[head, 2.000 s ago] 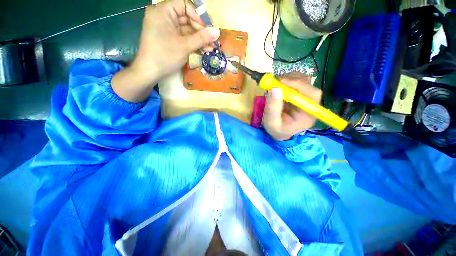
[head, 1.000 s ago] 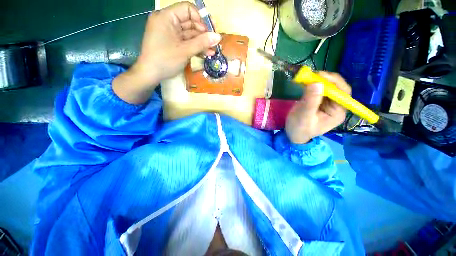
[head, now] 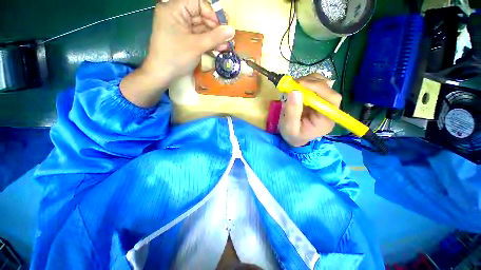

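The round dark workpiece (head: 228,65) with a pale centre sits on the orange-brown fixture plate (head: 243,87). My left hand (head: 182,45) holds the slim grey tweezers (head: 220,16) between its fingertips, their lower end over the upper edge of the disc. My right hand (head: 308,111) is closed around the yellow handle of the soldering iron (head: 327,108). The iron's dark tip points left and lies at the disc's right edge; whether it touches cannot be told.
The fixture is on a cream board (head: 211,112). A pink-red block (head: 274,116) lies beside my right hand. A round tin (head: 335,18), blue station (head: 387,60), black fan (head: 458,120) and pale yellow plate (head: 427,98) are right; a solder spool (head: 21,66) with wire is left.
My right hand has brought the iron left, from clear of the plate back to the disc's right edge, covering most of the pink-red block. My left hand and the fixture have barely shifted.
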